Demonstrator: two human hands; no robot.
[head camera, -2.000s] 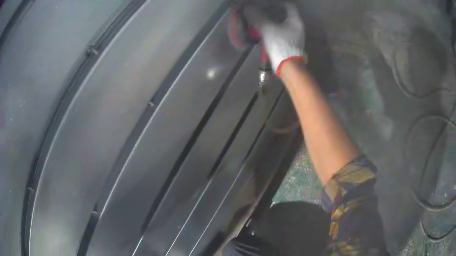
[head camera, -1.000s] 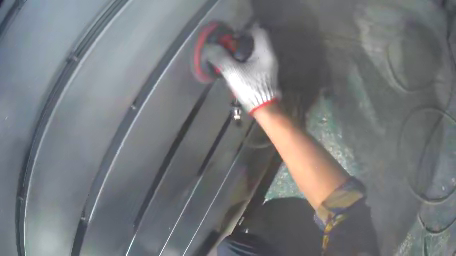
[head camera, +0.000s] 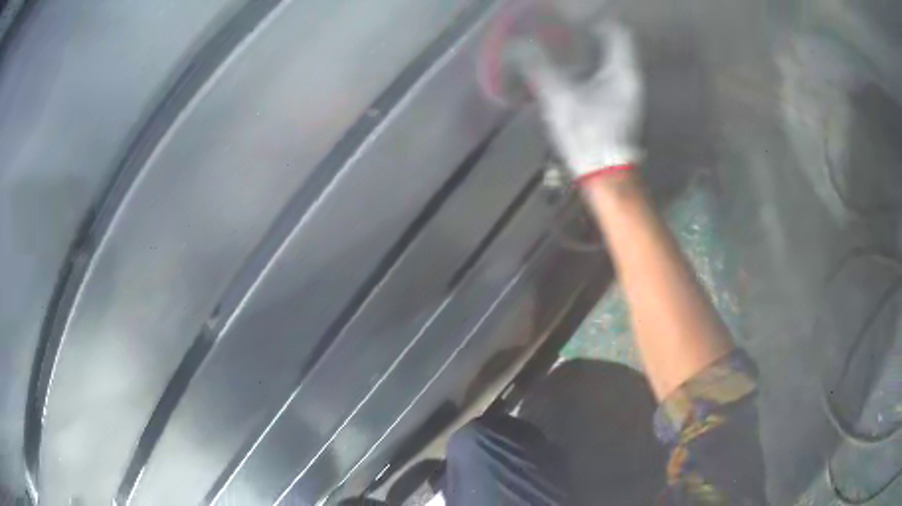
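My right hand (head camera: 598, 109), in a white knit glove with a red cuff edge, grips a round red and black sander (head camera: 509, 59) at the top centre. The picture is blurred there. The sander's pad lies over a grey metal panel (head camera: 396, 178), near the upper end of a dark gap. A small metal hose coupler (head camera: 556, 178) shows below the glove. Several grey panels curve down to the lower left, parted by dark gaps with bright edges. My left hand is not in view.
A thin air hose (head camera: 833, 395) lies in loops on the speckled green floor (head camera: 603, 331) at the right. My dark-trousered knee (head camera: 495, 464) is at the bottom centre, close to the panels' lower edge. A dark shadow lies beside it.
Compared with one second ago, my right hand and the sander appear further up and right. The panels have also shifted in the picture, and more of my knee shows.
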